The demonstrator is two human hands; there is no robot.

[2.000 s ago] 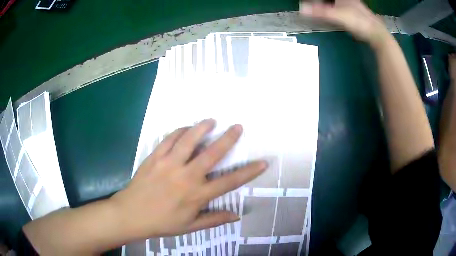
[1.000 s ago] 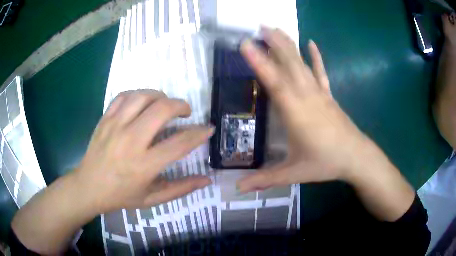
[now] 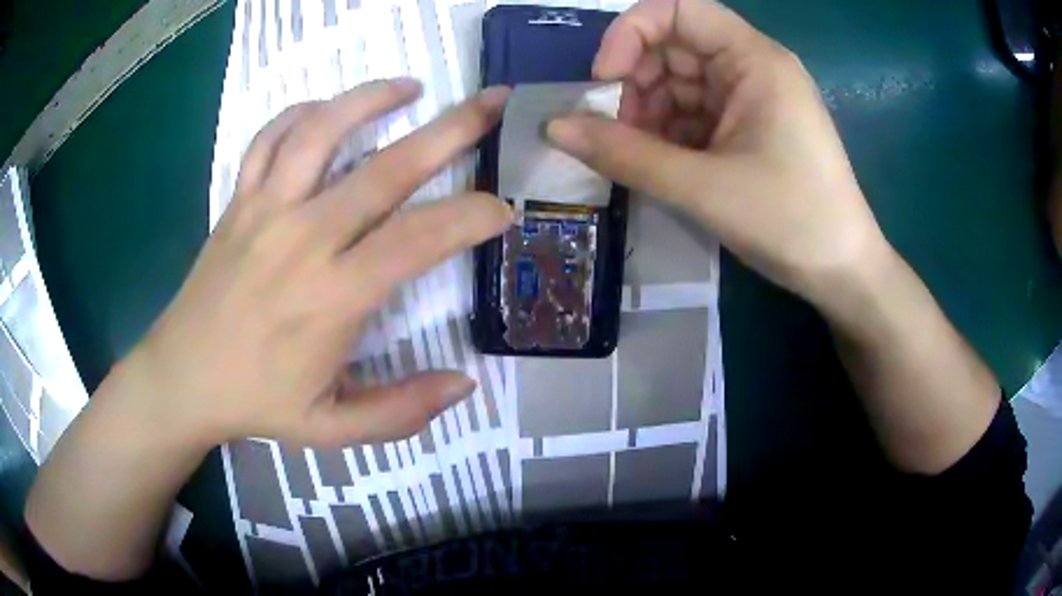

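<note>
The black-blue phone assembly lies open side up on the fanned liner sheets. A grey sticker lies over the area above the circuit board, with a paler patch at its upper right. My right hand has its thumb on the sticker and its fingers curled at the sticker's upper right corner. My left hand is spread at the phone's left side, two fingertips touching its edge by the sticker, the thumb apart.
More liner sheets lie at the far left on the green surface. A pale curved strip crosses the upper left. A dark object with a bright edge is at the upper right. Part of another person's arm shows at the right edge.
The phone now lies higher in view, and the grey sticker covers the area above the board. My right thumb has moved onto the sticker. My left fingers have moved up to the phone's left edge.
</note>
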